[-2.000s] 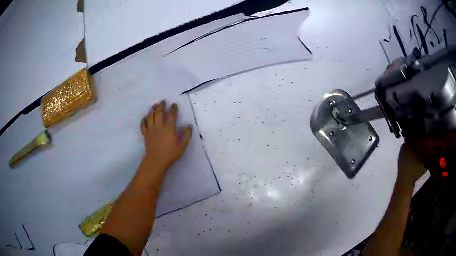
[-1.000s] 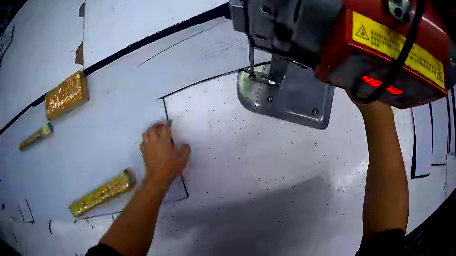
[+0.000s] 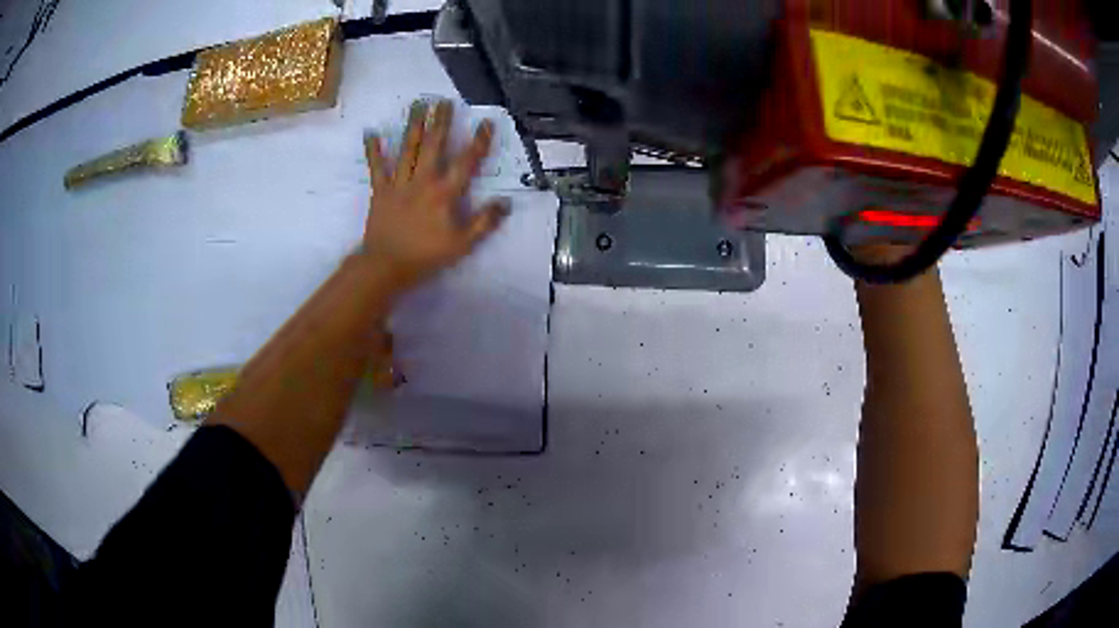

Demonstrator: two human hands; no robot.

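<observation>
The straight knife cutting machine (image 3: pixel 785 123), with red and dark grey body, stands at upper centre and right. Its grey base plate (image 3: pixel 663 252) sits at the right edge of the fabric lay, partly under it at the upper corner. The white paper marker (image 3: pixel 466 356) covers the lay, whose dark edge shows at right and front. My left hand (image 3: pixel 430 202) lies on the paper with fingers spread, left of the blade; it holds nothing. My right hand (image 3: pixel 896 255) is mostly hidden behind the motor body, at the machine's handle side; its grip cannot be seen.
An orange-gold block weight (image 3: pixel 264 76) and a long yellow-gold weight (image 3: pixel 125 161) lie at upper left. Another yellow weight (image 3: pixel 203 393) is partly hidden by my left forearm. Dark-edged cut strips (image 3: pixel 1061 405) lie at far right. Dark lint speckles the white table (image 3: pixel 687 491).
The machine has come in from the right to the lay's edge. My left hand has moved forward on the paper and spread its fingers. The view has shifted.
</observation>
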